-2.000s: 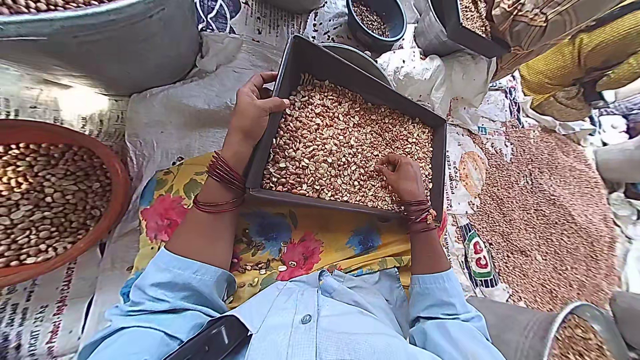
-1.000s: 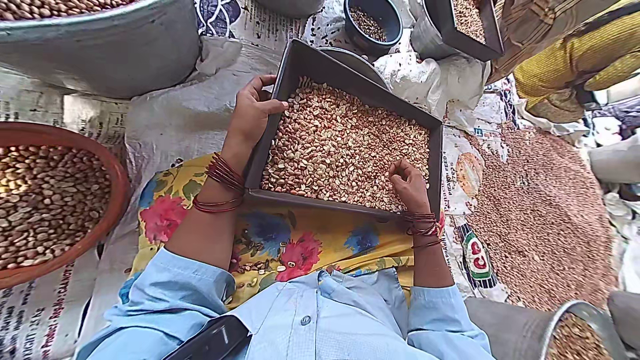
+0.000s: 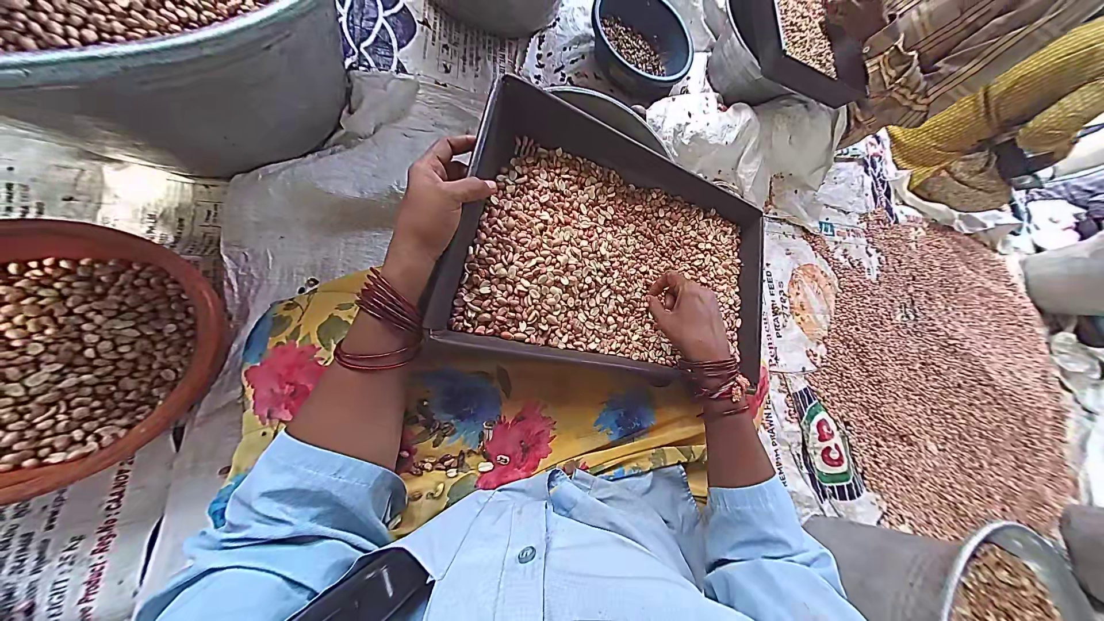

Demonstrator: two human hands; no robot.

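A dark rectangular tray [image 3: 552,347], holding a layer of reddish-brown and pale beans or nuts [image 3: 561,250], rests tilted over my lap on yellow floral cloth [image 3: 466,405]. My left hand [image 3: 437,200] grips its left wall, thumb over the rim. Inside the tray at the right, my right hand [image 3: 687,315] is just over the beans with thumb and index fingertips pinched together; whether something small is between them cannot be told. Red bangles circle both wrists. A few loose beans [image 3: 440,463] lie on the cloth in my lap.
At left stand a terracotta-coloured basin of beans [image 3: 203,371] and a large metal tub [image 3: 190,103]. A blue bucket [image 3: 642,82] and another dark tray [image 3: 806,82] are beyond. A bean heap [image 3: 949,371] spreads at right, near a tipped metal container [image 3: 897,552]. Printed sacks cover the ground.
My right hand has shifted slightly within the tray, away from my body since a second ago or more. My left hand keeps its hold on the tray wall.
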